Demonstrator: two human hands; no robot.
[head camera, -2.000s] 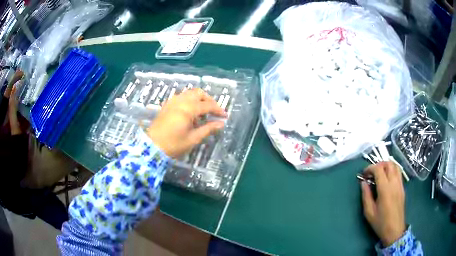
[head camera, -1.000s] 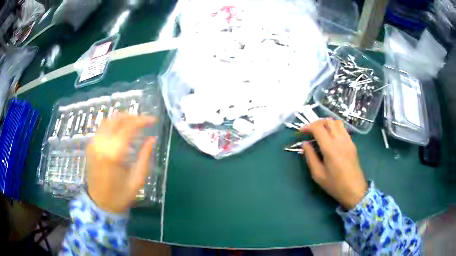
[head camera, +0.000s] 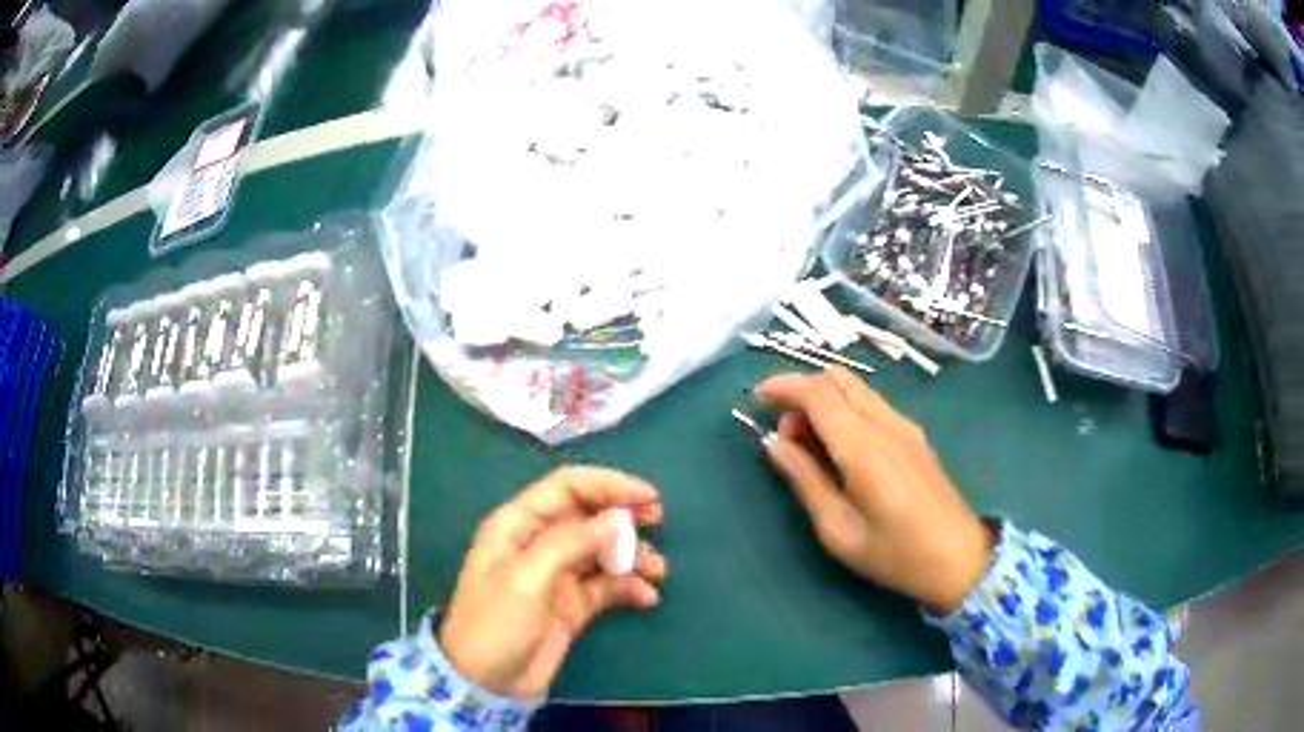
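My left hand (head camera: 551, 572) is low in front of me and holds a white plastic head (head camera: 618, 542) between thumb and fingers. My right hand (head camera: 880, 486) is to its right, above the green mat, and holds a slender metal shaft (head camera: 752, 422) at its fingertips, pointing left. Loose white sleeves and shafts (head camera: 815, 348) lie on the mat just beyond my right hand. The big clear bag (head camera: 615, 186) of white heads lies beyond both hands. The clear blister tray (head camera: 215, 429) at left holds white heads with shafts in a row.
A clear parts box (head camera: 937, 243) heaped with silver shafts stands at the back right. Beside it is a lidded clear box (head camera: 1115, 279), with a black object (head camera: 1186, 421) near it. Blue trays (head camera: 26, 429) are at the far left. A small labelled case (head camera: 208, 176) lies behind the blister tray.
The view has swung right. My left hand has moved from over the blister tray to the front middle and now shows a white head. My right hand has drawn back from the loose pile with the shaft.
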